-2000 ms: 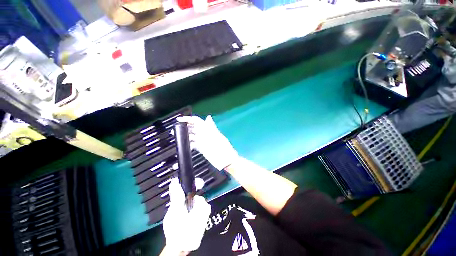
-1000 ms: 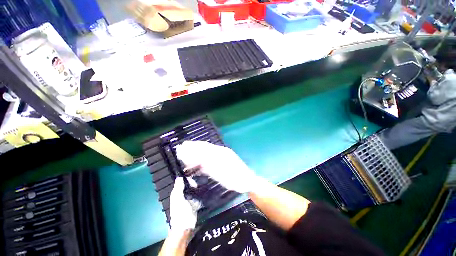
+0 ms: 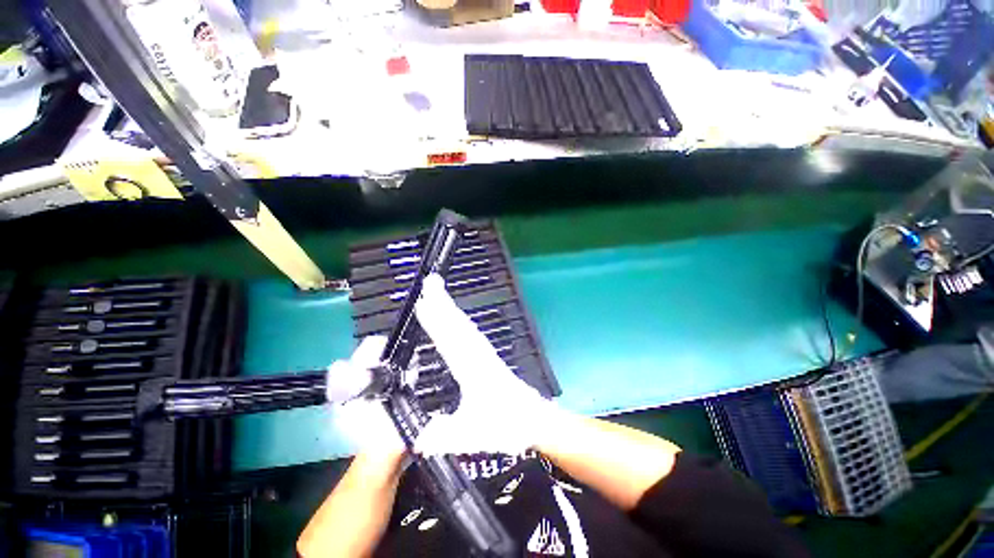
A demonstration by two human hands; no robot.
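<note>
A black folding tripod [image 3: 245, 395] is spread open in front of me, its arms meeting at a hub. One arm points left, one up and away, one down toward my body. My left hand [image 3: 368, 398], in a white glove, is closed around the hub. My right hand [image 3: 474, 376], also in a white glove, lies along the right side, fingertips on the upper arm and the palm side near the hub; its exact grip is partly hidden. Behind and below, the slotted black tray [image 3: 529, 338] holds bars with silvery stripes.
The tray lies on a green conveyor belt [image 3: 676, 316]. Stacked full trays [image 3: 202, 436] are at left, beside a slanted post [image 3: 273, 245]. An empty tray [image 3: 567, 98] is on the white bench. Crates [image 3: 856, 441] and a person's grey-clad leg [image 3: 943, 373] are at right.
The tripod, a closed bar two seconds ago, is now spread into several arms. My hands have moved apart around its hub. The view has turned, and the stacked trays show more fully.
</note>
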